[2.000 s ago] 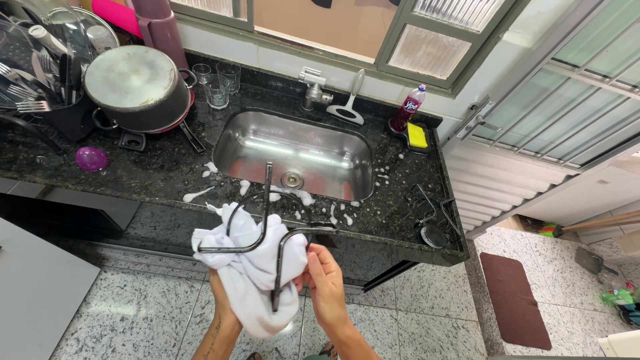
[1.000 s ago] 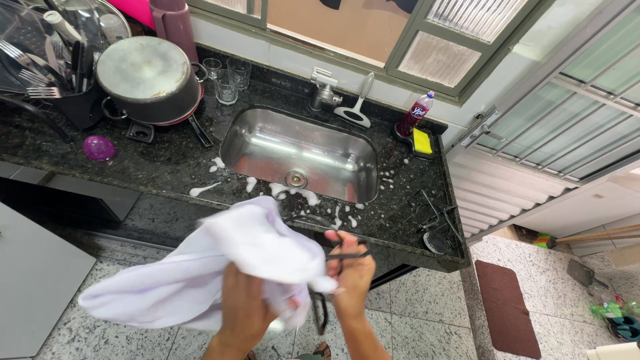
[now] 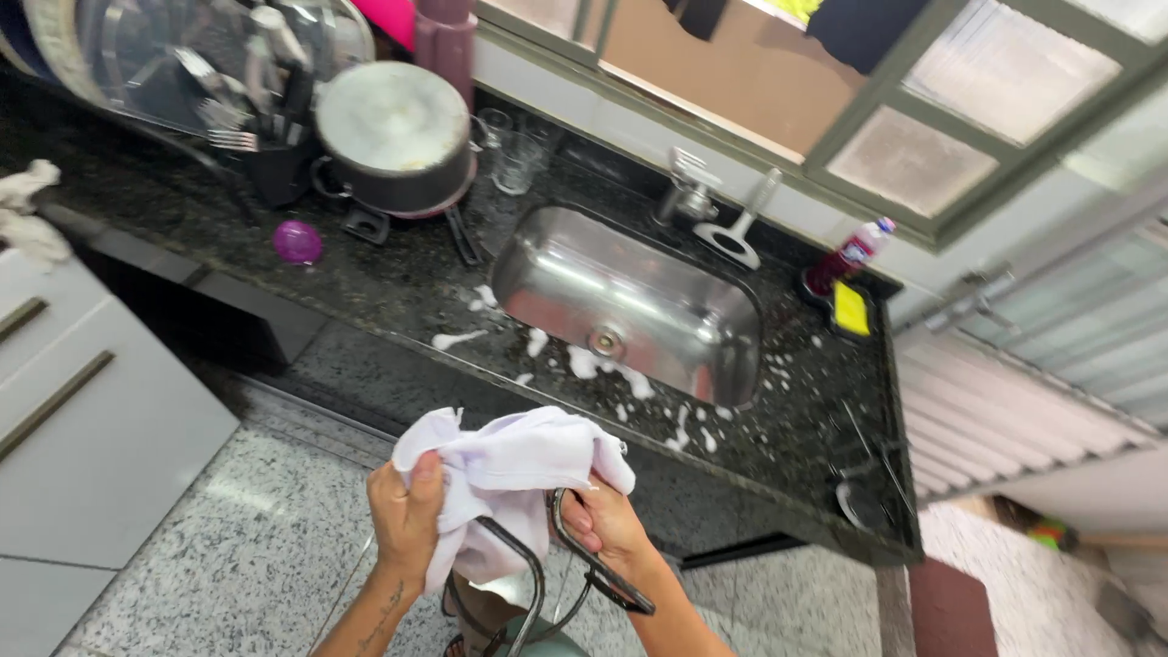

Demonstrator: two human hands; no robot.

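In front of the sink, my left hand (image 3: 408, 516) grips a bunched white cloth (image 3: 538, 447) by its left side. My right hand (image 3: 602, 525) is closed around a bent dark metal rod frame (image 3: 529, 561), part of it under the cloth's right end. The frame hangs below the cloth, between my forearms; its full shape is partly hidden. Beyond the counter's front edge lies the stainless steel sink (image 3: 630, 301), with white foam (image 3: 584, 362) along its near rim.
A pot (image 3: 397, 137), glasses (image 3: 517, 164), a cutlery holder (image 3: 274, 169) and a purple object (image 3: 297, 243) stand at the left. A bottle of red liquid (image 3: 849, 255) and a yellow sponge (image 3: 850, 308) are at the right, above a thin wire item (image 3: 862, 502). An open white drawer front (image 3: 100, 411) juts out left.
The metal frame, on top of the cloth two seconds ago, now hangs below it. The cloth, spread to the left one second ago, is bunched between my hands.
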